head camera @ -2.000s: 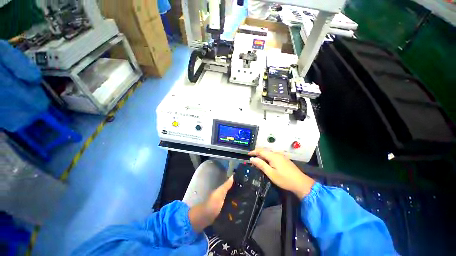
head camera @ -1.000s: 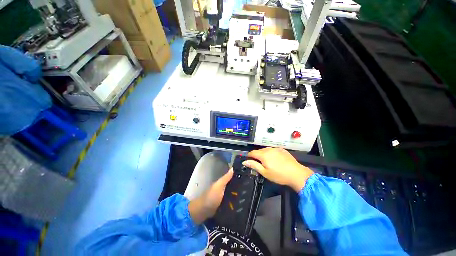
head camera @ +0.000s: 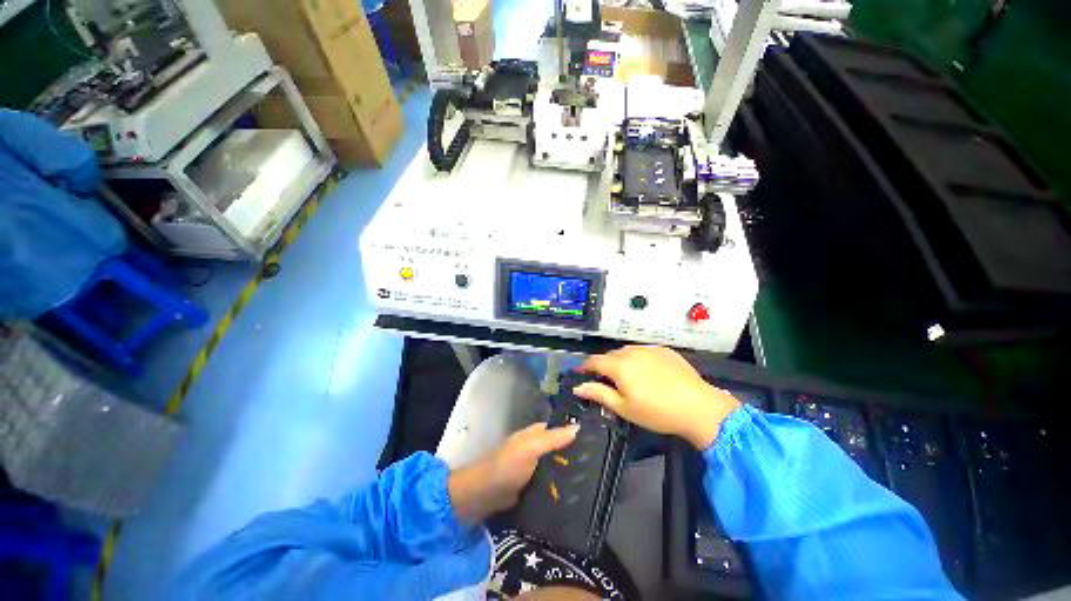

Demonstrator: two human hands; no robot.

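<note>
A black smartphone unit [head camera: 570, 487] with small orange marks lies over my lap, its camera end toward the machine. My left hand [head camera: 523, 461] holds its left side, with the thumb on its face. My right hand [head camera: 644, 390] is on the camera end, fingers bent over the top edge. My right fingers partly hide that end, so any small part there cannot be told. A white bench press machine [head camera: 470, 247] stands in front, with its blue touchscreen [head camera: 549, 294] lit. A dark phone-sized piece sits in the right fixture [head camera: 649, 174].
A black foam tray [head camera: 846, 440] holding phones lies at my right. Stacked black trays [head camera: 928, 188] stand right of the machine. The left fixture [head camera: 505, 94] and a black cable chain [head camera: 444, 127] are at the machine's back left. A person's blue sleeve [head camera: 47, 235] shows at far left.
My left thumb has moved from the phone's edge onto its face. My right hand stays at the camera end. The mechanism by the left fixture and central head has shifted.
</note>
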